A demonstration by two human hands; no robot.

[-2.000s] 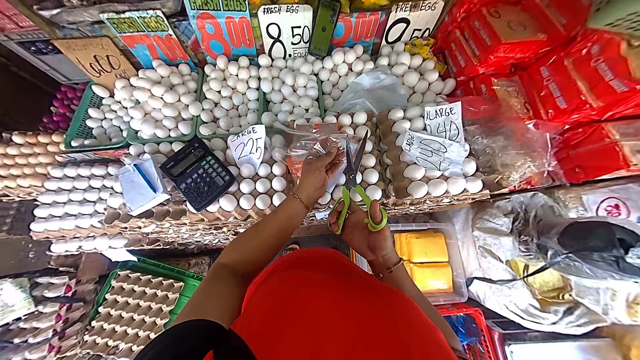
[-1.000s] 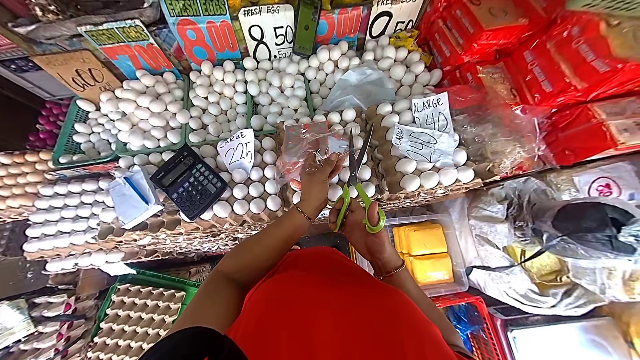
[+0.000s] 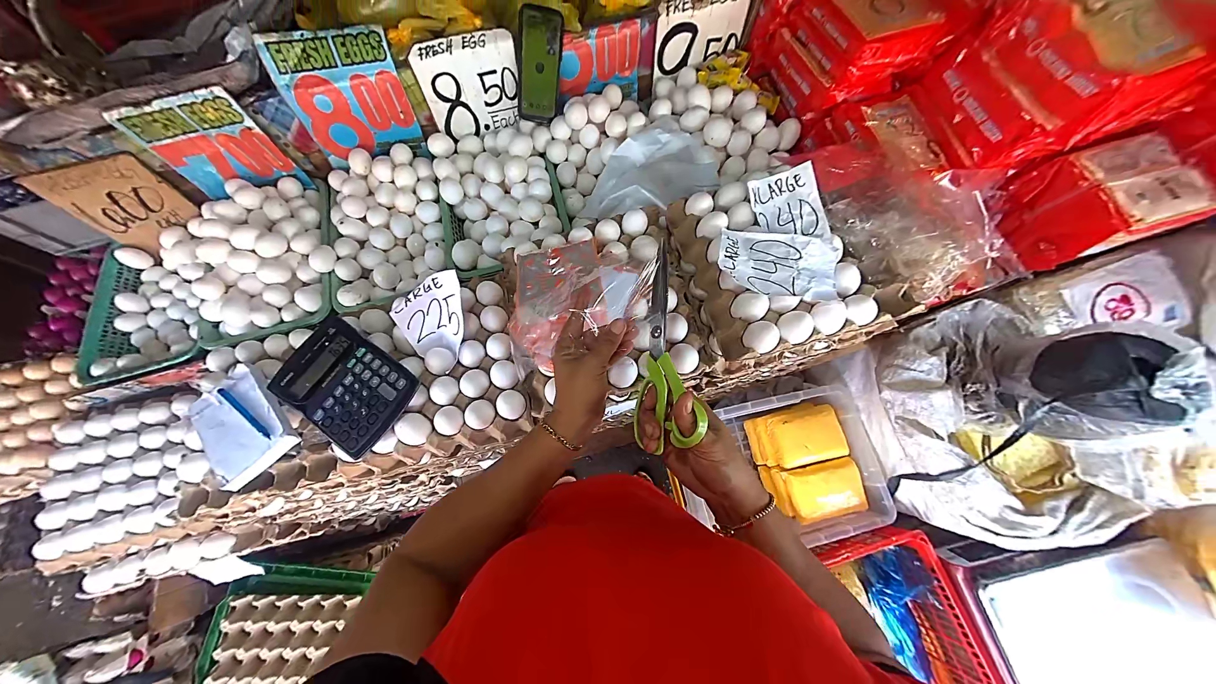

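Observation:
My left hand (image 3: 587, 366) grips a clear plastic packet (image 3: 560, 294) with reddish contents, held above trays of white eggs (image 3: 480, 413). Just to its right, my right hand (image 3: 698, 432) has its fingers in the green handles of a pair of scissors (image 3: 662, 380). The dark blades point away from me, nearly together, along the packet's right edge. Whether they touch the plastic cannot be told. A black calculator (image 3: 344, 388) lies on the egg trays to the left, beside a handwritten price card (image 3: 429, 313).
Green baskets (image 3: 328, 252) of eggs stand behind, below price signs (image 3: 339, 90) and a phone (image 3: 540, 62). Red packs (image 3: 988, 85) are stacked at the right. A clear plastic bin (image 3: 879, 513) with yellow packs (image 3: 807, 451) sits by my right forearm.
The scissor blades were spread apart in the earlier frames and are now nearly closed together beside the packet. My left hand still holds the packet.

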